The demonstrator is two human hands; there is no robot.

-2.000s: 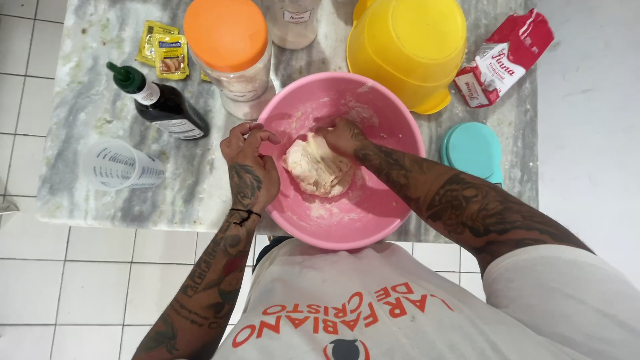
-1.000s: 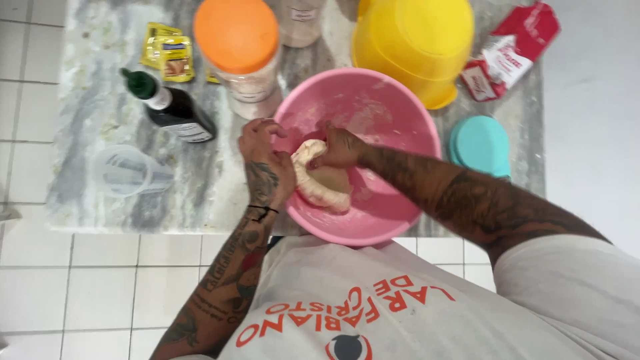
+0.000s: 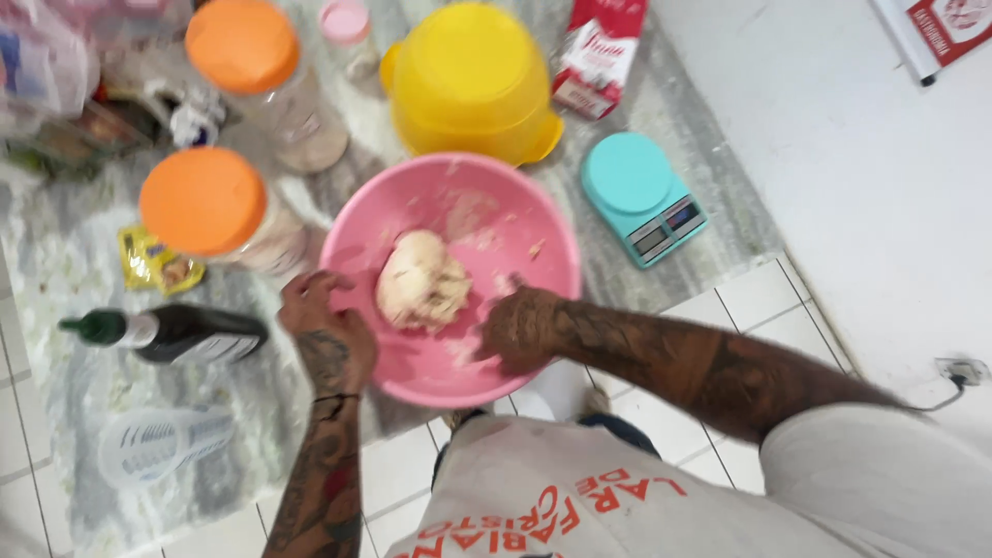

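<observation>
A lump of pale dough (image 3: 422,281) rests in the left half of a pink plastic bowl (image 3: 465,387), its right side rough and torn. My left hand (image 3: 327,329) is on the bowl's left rim, fingers curled over the edge, apart from the dough. Inside the bowl at the lower right, my right hand (image 3: 521,325) touches the wall near smears of dough; its fingers point down and left, and a gap separates it from the lump. Whether it holds a scrap of dough cannot be seen.
A yellow plastic bowl (image 3: 473,85) stands behind. Right of it are a red packet (image 3: 601,58) and a turquoise kitchen scale (image 3: 643,198). To the left are orange-lidded jars (image 3: 205,201), a dark bottle (image 3: 201,333), yellow sachets (image 3: 159,263) and a clear measuring cup (image 3: 159,446) on the marble counter (image 3: 271,465).
My right hand has left the dough and moved to the bowl's lower right wall. The dough, folded and stretched a second ago, is now a rounder lump. The view has turned.
</observation>
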